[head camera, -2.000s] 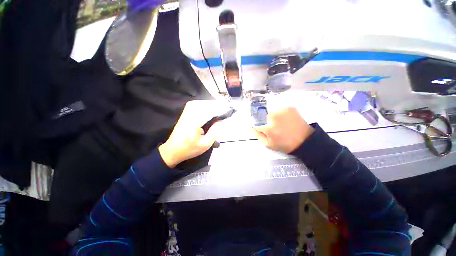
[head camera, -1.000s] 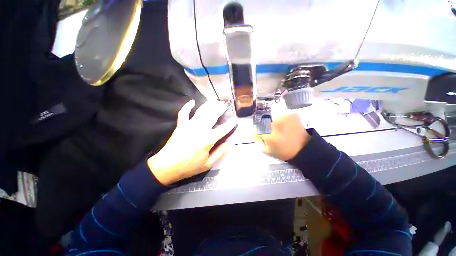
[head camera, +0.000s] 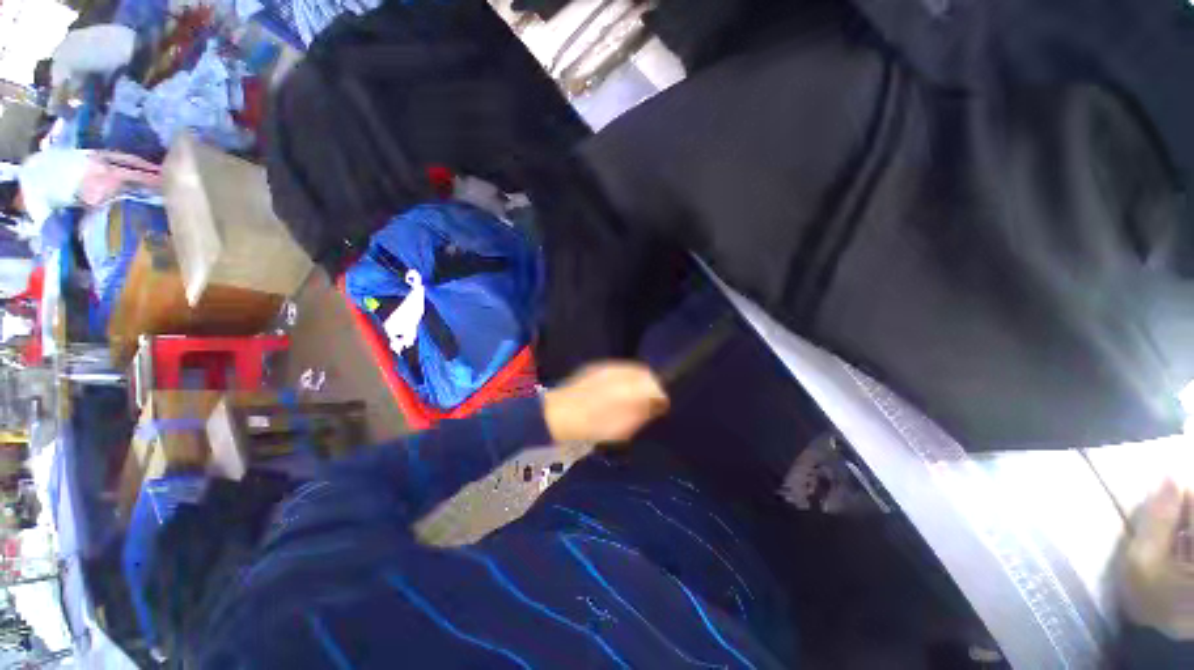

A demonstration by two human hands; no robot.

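The black garment cloth lies over the white machine table and hangs off its left side, with more black cloth further left. My left hand is blurred, off the table, with fingers curled round a narrow dark strip that runs up and right towards the cloth. Whether the strip is part of the garment cannot be told. My right hand is at the right edge over the table, partly cut off; what its fingers do is unclear. The needle area is out of view.
A blue bag sits in a red-edged container left of the black cloth. Further left are cardboard boxes, a red crate and mixed cloth piles. A ruler-marked edge runs along the table.
The view has swung left, and the machine head and scissors have left the picture. My left hand has moved from beside the needle to off the table, now curled round a dark strip.
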